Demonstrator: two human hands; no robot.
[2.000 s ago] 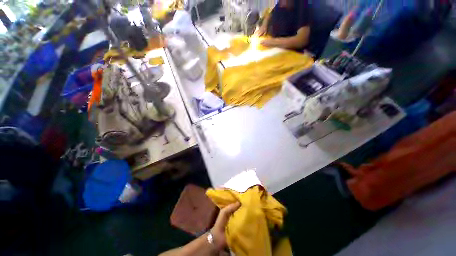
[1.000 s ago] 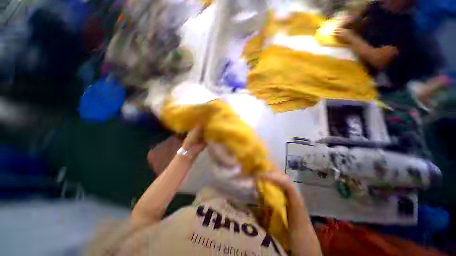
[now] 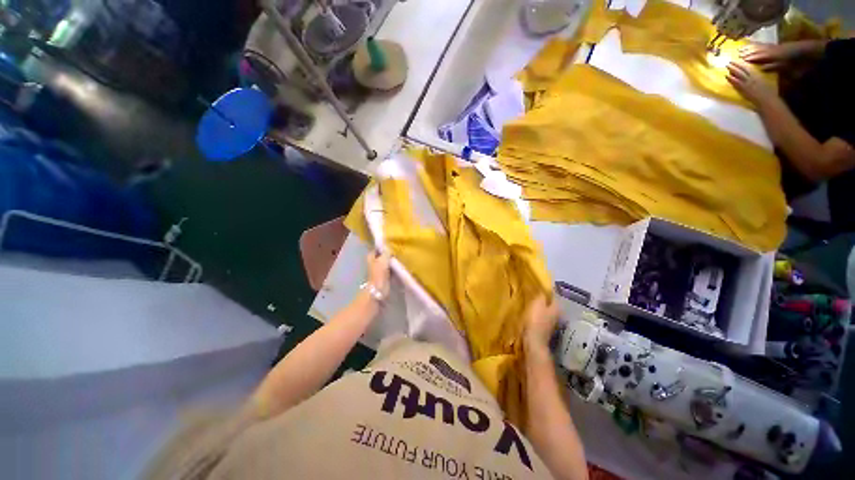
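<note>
A bundle of mustard cut pieces with white patches (image 3: pixel 469 244) lies on the white sewing table (image 3: pixel 574 246), against the front of my body. My left hand (image 3: pixel 378 274) holds its left edge, at a white strip; a bracelet is on that wrist. My right hand (image 3: pixel 539 323) holds its right edge and is slightly blurred; the fingers are partly hidden in the cloth. A broad fanned pile of mustard pieces (image 3: pixel 637 155) lies just beyond the bundle.
A white open parts box (image 3: pixel 614 281) and a white sewing machine (image 3: pixel 694 384) are at the right. Another person's hands (image 3: pixel 755 80) rest on cloth at the upper right. A blue round stool top (image 3: pixel 232 124) and a cone stand (image 3: pixel 380 66) are at the upper left.
The bundle, lifted and twisted earlier, is now spread wider on the table between both hands. The view has shifted nearer the table, with the fanned pile further right. My right hand came into view.
</note>
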